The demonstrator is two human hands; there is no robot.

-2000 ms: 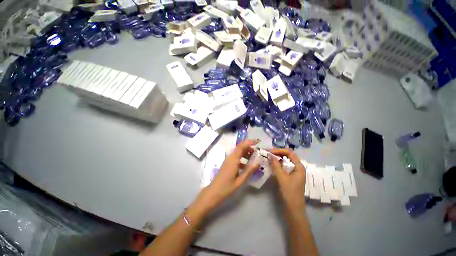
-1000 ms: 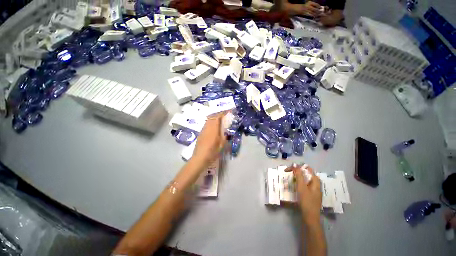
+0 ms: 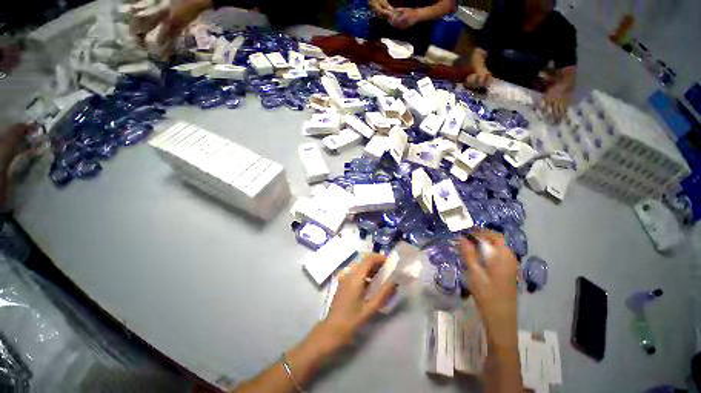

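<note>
My left hand (image 3: 359, 298) holds a white carton (image 3: 390, 278) with an open flap, blurred, in front of the heap. My right hand (image 3: 492, 265) is at the front edge of the heap of blue-violet bottles (image 3: 484, 196); its fingers are bent and blurred, and I cannot tell whether they grip anything. Below my right wrist lies a row of closed white cartons (image 3: 440, 343), partly hidden by my forearm. Another white carton (image 3: 333, 255) lies just beyond my left hand.
A block of closed cartons (image 3: 219, 163) stands at left. Loose open cartons (image 3: 384, 115) lie on the heap. A tall carton stack (image 3: 626, 146), a black phone (image 3: 589, 318) and a greenish bottle (image 3: 642, 330) are at right. Several people are around the table's far side; a dark red cloth (image 3: 369, 52) lies there.
My left hand has moved back from the heap and now holds a carton. My right hand has left the carton row and reached forward to the bottles. The view has tilted up, showing more people.
</note>
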